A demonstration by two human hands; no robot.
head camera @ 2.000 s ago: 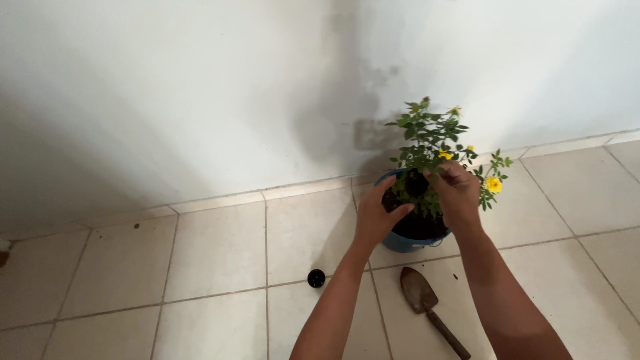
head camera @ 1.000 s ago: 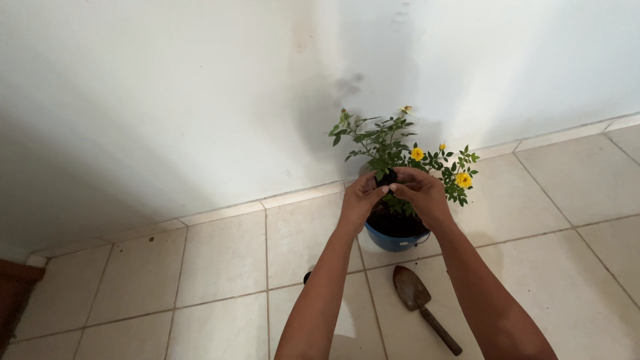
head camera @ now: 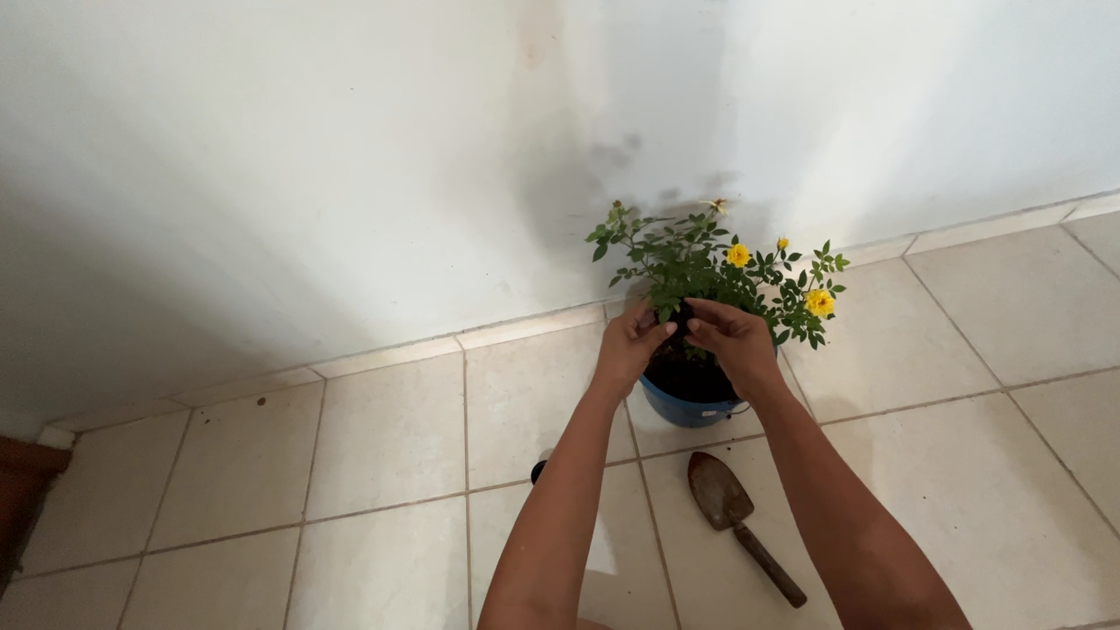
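Observation:
Between my left hand (head camera: 632, 346) and my right hand (head camera: 735, 339) is the dark root ball (head camera: 672, 322) of a leafy rose plant (head camera: 669, 254), held by the fingertips of both hands over a blue pot (head camera: 687, 409). Dark soil (head camera: 691, 378) shows inside the pot. A yellow rose bloom (head camera: 820, 303) stands out at the right of the foliage, with another yellow bloom (head camera: 738, 255) nearer the middle. Leaves and fingers hide part of the root ball, so whether it touches the soil cannot be told.
A rusty garden trowel (head camera: 721, 492) lies on the tiled floor in front of the pot. A small black object (head camera: 537, 471) is partly behind my left forearm. The white wall (head camera: 394, 175) rises behind the pot. A brown wooden edge (head camera: 28, 481) is at far left.
The root ball was raised above the pot's soil between my hands one second ago; it now appears lower, at the pot's back part. The trowel has stayed on the floor.

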